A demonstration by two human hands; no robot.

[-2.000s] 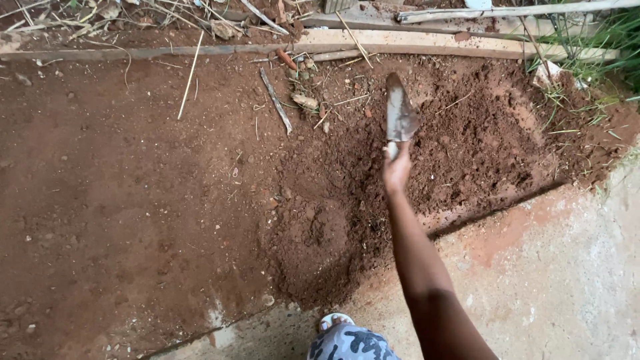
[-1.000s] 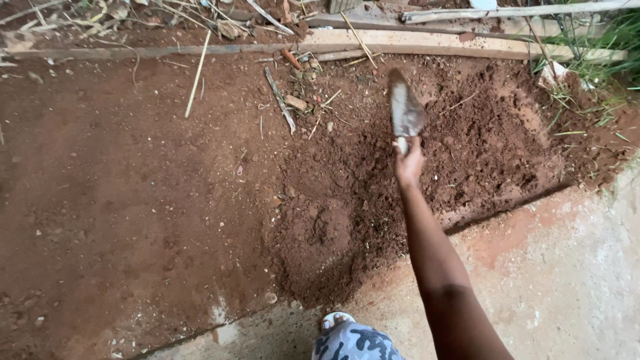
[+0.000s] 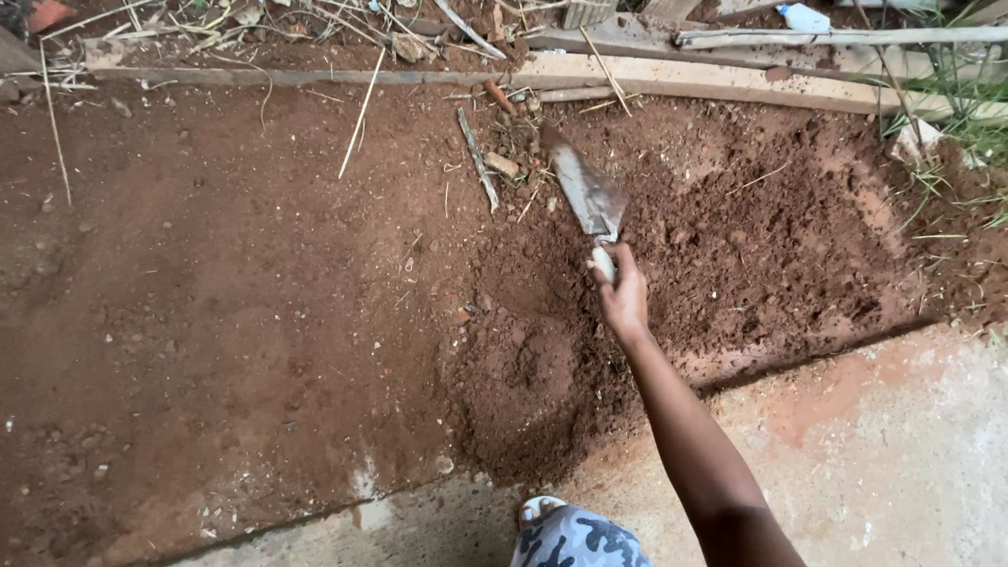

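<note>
My right hand [image 3: 622,291] is closed around the pale handle of a pointed trowel [image 3: 587,189]. The metal blade reaches up and to the left, its tip coated in red-brown soil beside small twigs and debris. Loose dug soil [image 3: 756,236] spreads to the right of the hand. A low mound of crumbly soil [image 3: 524,378] lies below and left of it, with a small hollow in its top. Whether the blade touches the ground is not plain. My left hand is out of view.
Wooden boards [image 3: 709,79] border the soil at the top, with dry stalks and a short stick [image 3: 478,161] nearby. Grass [image 3: 976,118] grows at the upper right. A concrete slab [image 3: 866,457] edges the soil below, where my sandalled foot [image 3: 542,505] shows. Flatter soil [image 3: 236,276] extends left.
My right hand has moved left with the trowel, whose blade now points up and left, near the twigs. In the earlier frames it was farther right, over the loose soil.
</note>
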